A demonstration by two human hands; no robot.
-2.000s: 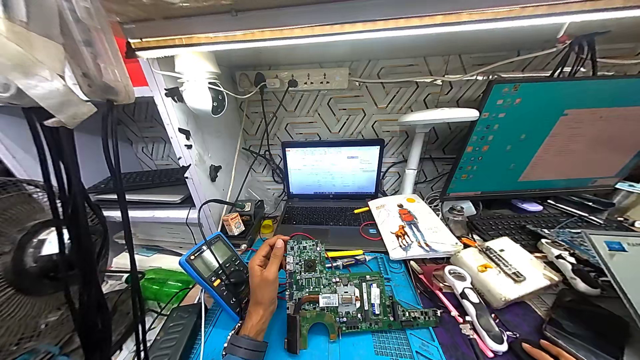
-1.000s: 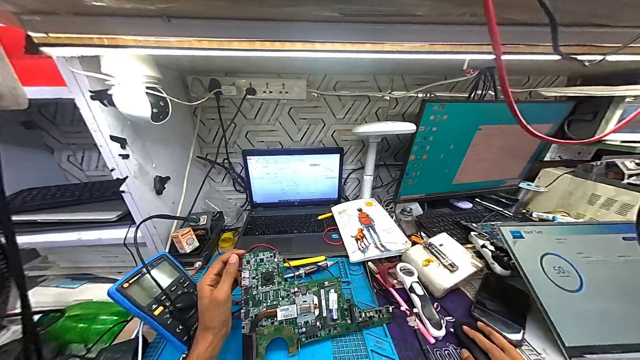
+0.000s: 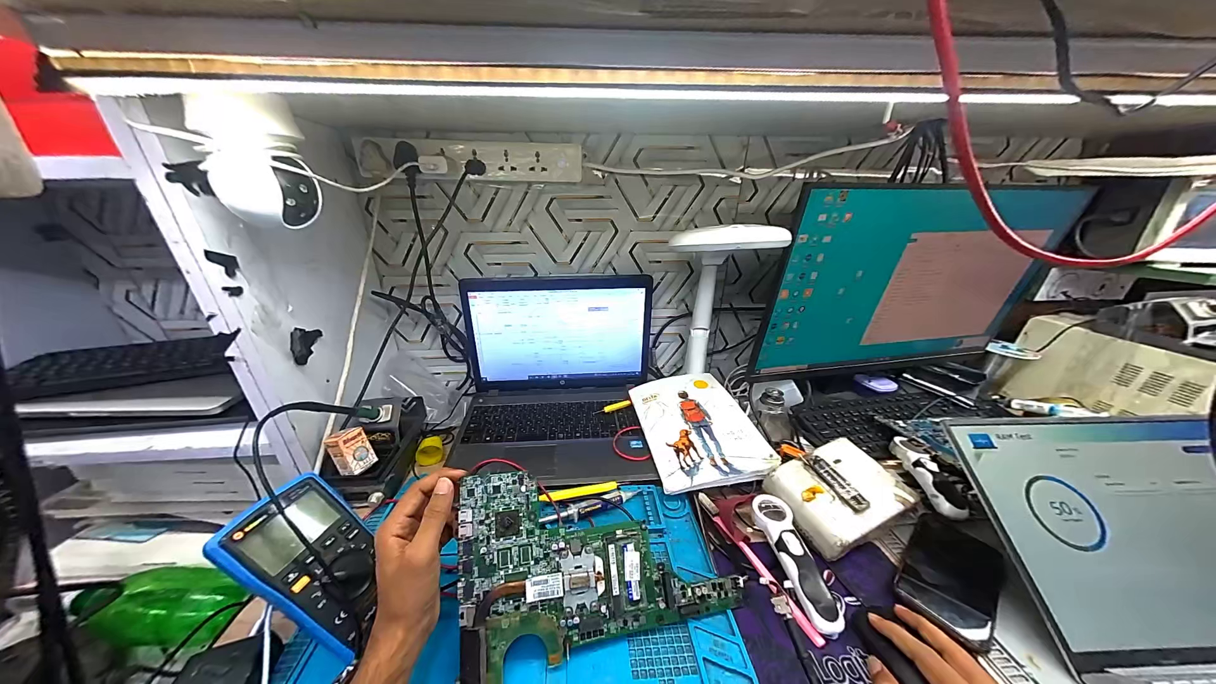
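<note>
A green laptop motherboard with a copper heat pipe lies over a blue silicone repair mat. My left hand grips the board's upper left edge between thumb and fingers. Beside that hand, a blue-framed digital multimeter stands tilted at the left. My right hand rests on a black computer mouse at the lower right, partly cut off by the frame's edge. A yellow tool and a thin red wire lie behind the board.
An open laptop stands behind the mat, with an illustrated notebook at its right corner. A black smartphone, a white-and-black handled tool and a second laptop are at the right. A red cable hangs at the upper right.
The view has turned right. My right hand, only partly seen at the lower edge two seconds ago, now shows on the mouse. My left hand stays at the board's edge.
</note>
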